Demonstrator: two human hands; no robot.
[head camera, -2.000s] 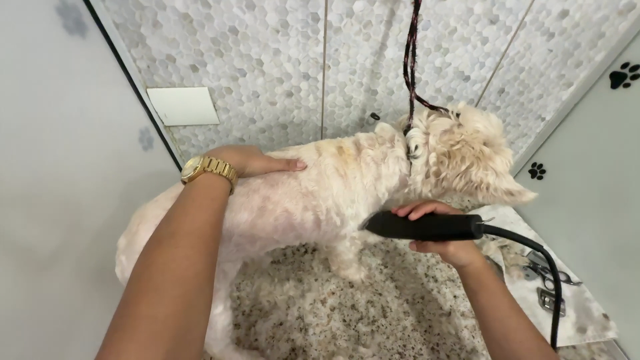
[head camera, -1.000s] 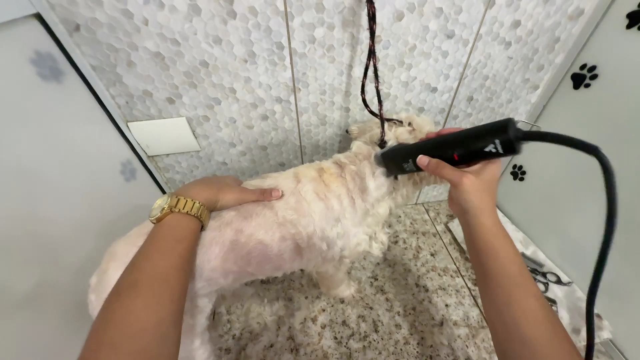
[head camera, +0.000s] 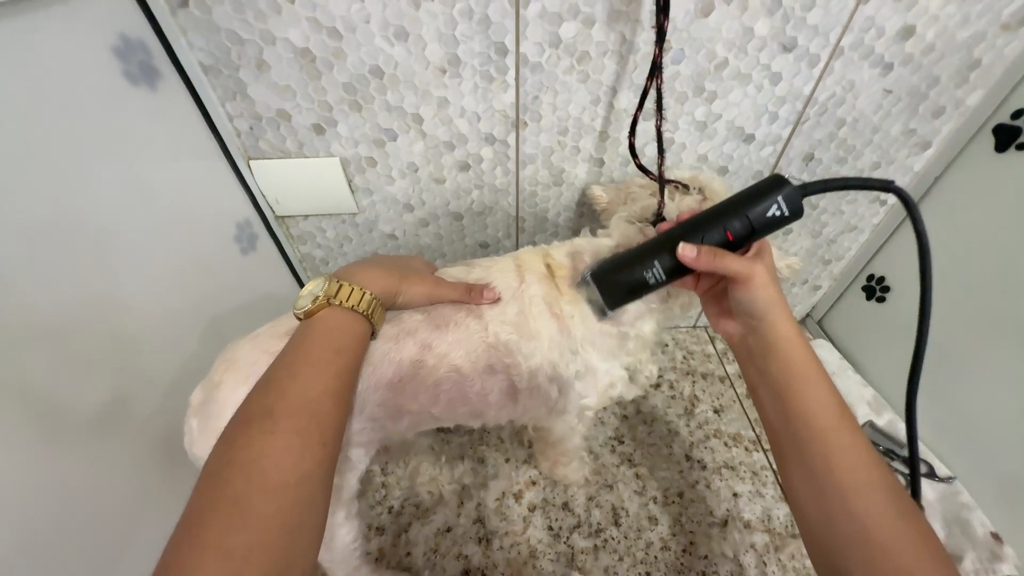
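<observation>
A cream-coated dog (head camera: 448, 368) stands on a speckled stone surface, its trunk clipped short and its head facing the wall at the right. My left hand (head camera: 408, 284), with a gold watch (head camera: 340, 302) at the wrist, rests on the dog's back, thumb extended. My right hand (head camera: 728, 280) grips black electric clippers (head camera: 696, 244), whose blade is at the dog's shoulder; whether it touches the coat I cannot tell. A dark braided cord (head camera: 660, 104) hangs down to the dog's neck. The clippers partly hide the dog's head.
Hexagonal mosaic tile (head camera: 416, 120) covers the wall behind the dog. Grey panels with paw prints flank both sides. The clippers' black cable (head camera: 924, 320) loops down at the right, past scissors (head camera: 904, 460) on a pale cloth. Loose hair lies on the speckled surface (head camera: 512, 512).
My right hand and the clippers have moved from below the dog's neck up to its upper neck, then back to the shoulder. The dog's head has turned toward the wall. My left hand stays on its back.
</observation>
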